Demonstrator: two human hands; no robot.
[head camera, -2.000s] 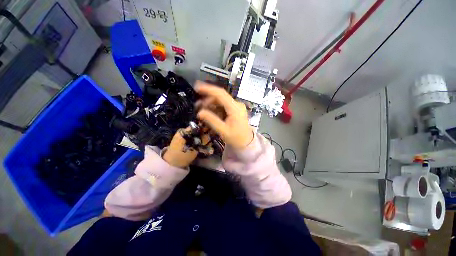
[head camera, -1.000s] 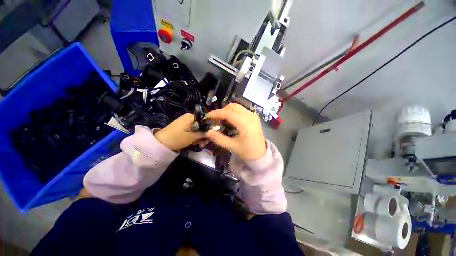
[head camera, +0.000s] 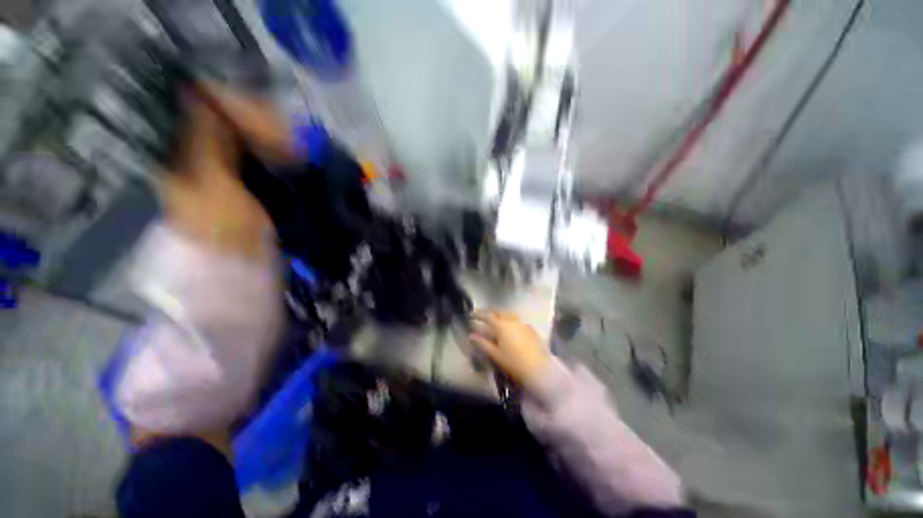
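Observation:
The view is strongly blurred. My left hand (head camera: 248, 116) is raised at the upper left, with dark shapes around it; whether it holds anything cannot be made out. My right hand (head camera: 514, 349) is low at the table's front edge, its fingers curled around black cords (head camera: 504, 390) that show beneath the palm. A heap of black cords and adapters (head camera: 390, 268) with small pale spots lies on the pale tabletop (head camera: 405, 349), left of my right hand. More dark cords (head camera: 349, 415) show at my lap.
The blue crate (head camera: 278, 435) is at lower left, partly hidden by my left sleeve. The white and silver machine (head camera: 531, 218) stands behind the table. A red bar (head camera: 708, 111) and a grey cabinet (head camera: 774, 314) are at right. A black cable (head camera: 648, 369) lies on the floor.
My hands, together over the cords before, are now apart. My left hand has gone up and left; my right hand is lower and further right. The head view has shifted and blurred.

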